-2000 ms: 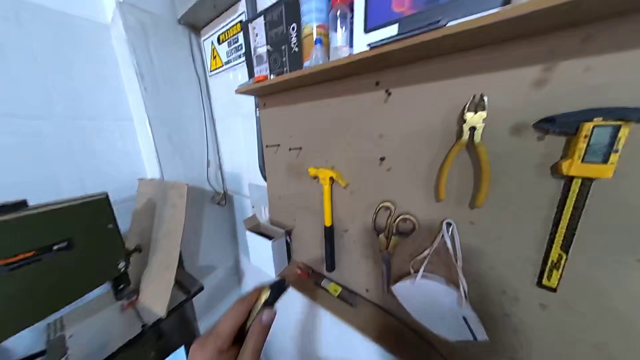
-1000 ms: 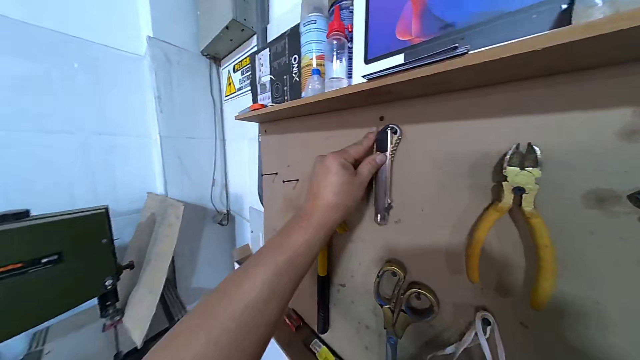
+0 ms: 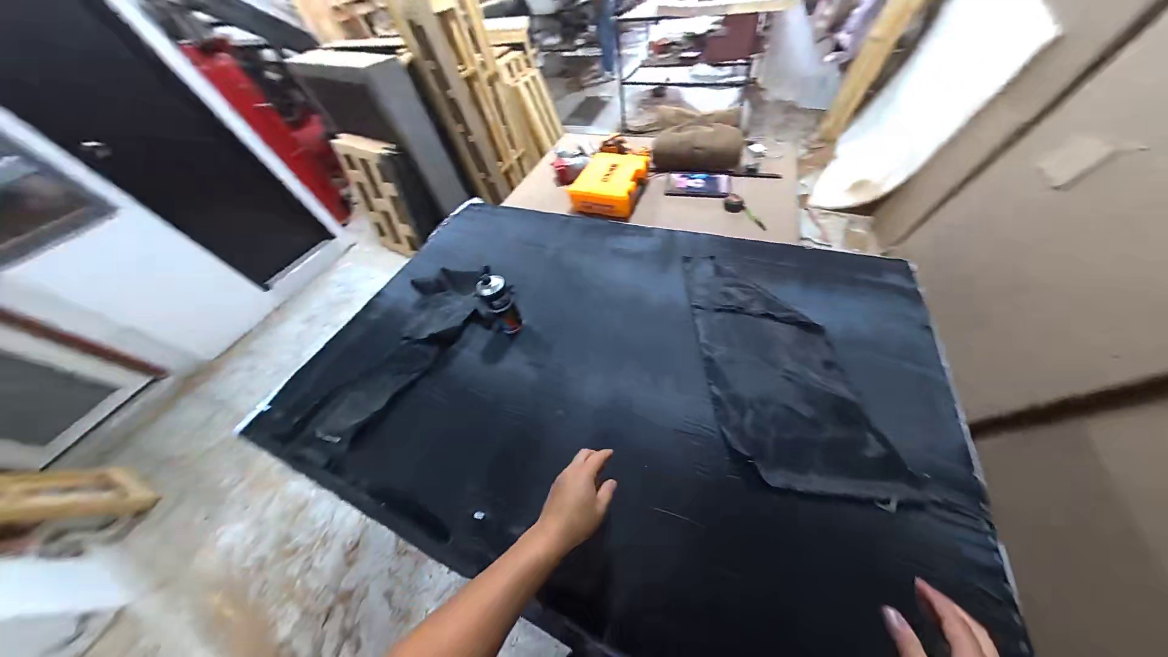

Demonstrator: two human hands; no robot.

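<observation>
A large table covered in black fabric [image 3: 584, 365] fills the middle of the head view. Over its near part reaches my left hand [image 3: 579, 497], empty, its fingers slightly curled and apart. My right hand [image 3: 944, 620] shows only in part at the bottom right, over the near right of the cover; its fingers are apart, with nothing seen between them. An aerosol can [image 3: 499, 304] stands at the back left of the cover, beside a crumpled strip of black fabric [image 3: 401, 360]. A loose piece of black fabric [image 3: 785, 383] lies wrinkled on the right side.
Beyond the black cover, a tan surface holds an orange case [image 3: 610, 184], a phone [image 3: 698, 184], a tape measure [image 3: 734, 203] and a brown roll [image 3: 698, 146]. Wooden pallets [image 3: 456, 91] lean at the back left. Large brown boards [image 3: 1049, 228] stand close on the right.
The view has swung from the tool wall to the black-covered table. A hand held a utility knife against the pegged wall one second ago; my left hand now shows empty.
</observation>
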